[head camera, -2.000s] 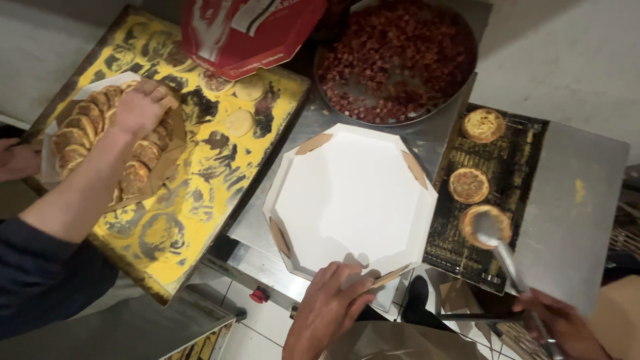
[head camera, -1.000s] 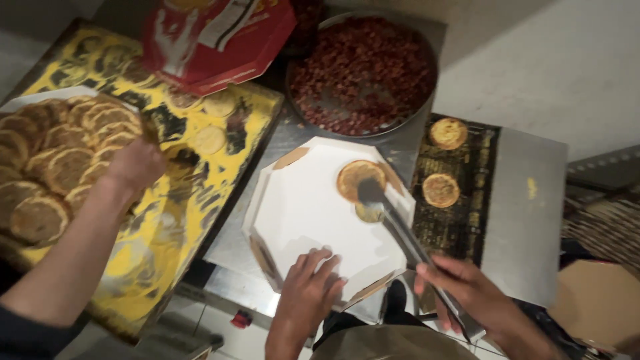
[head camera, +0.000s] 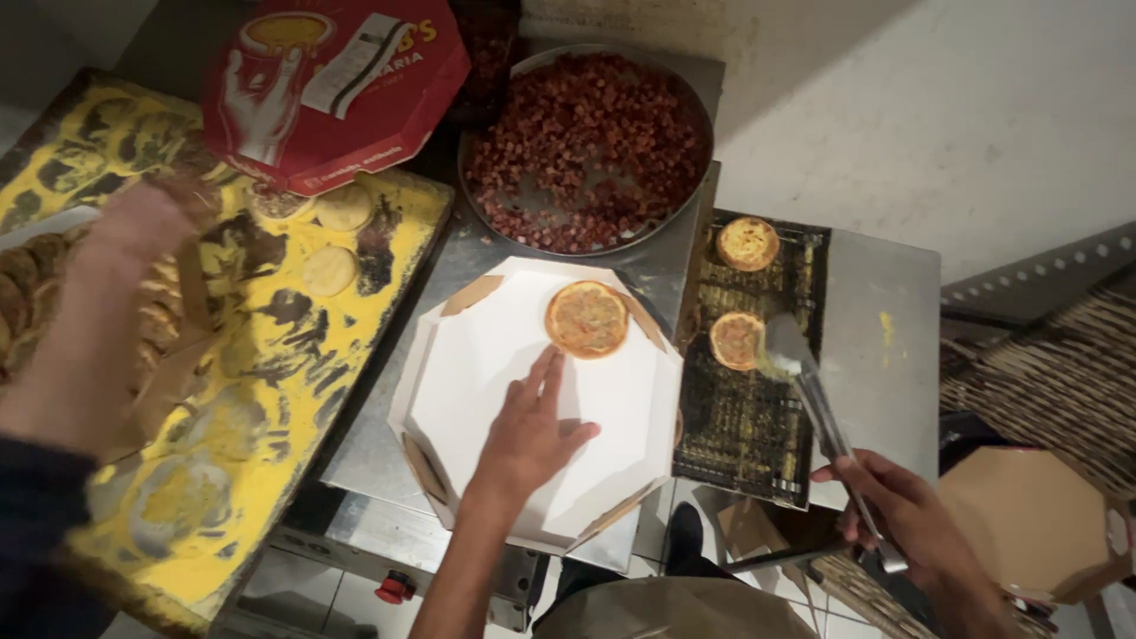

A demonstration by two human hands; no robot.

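Note:
A white octagonal cardboard box [head camera: 612,426] lies open on the steel counter, with one round flat pastry [head camera: 587,319] near its upper right edge. My left hand [head camera: 532,430] reaches over the box, fingers spread, its fingertips at the lower edge of that pastry. Metal tongs [head camera: 821,404] are in my right hand [head camera: 887,506]. Their head is at the right edge of a second round pastry [head camera: 737,341] on the dark conveyor grate [head camera: 741,426]; whether they grip it I cannot tell. Another pastry [head camera: 748,244] sits farther up the grate.
A round pan [head camera: 586,151] of diced reddish meat stands behind the box. At left, a co-worker's blurred hand [head camera: 146,222] is over a box of pastries on a yellow-smeared tray [head camera: 257,355]. A red box lid [head camera: 333,89] overlaps the tray. A cardboard box [head camera: 1029,524] lies at lower right.
A pastry from the grate's near end now lies in the white box, let go by the tongs. My right hand has moved the tongs back to the grate. My left hand has moved farther into the box.

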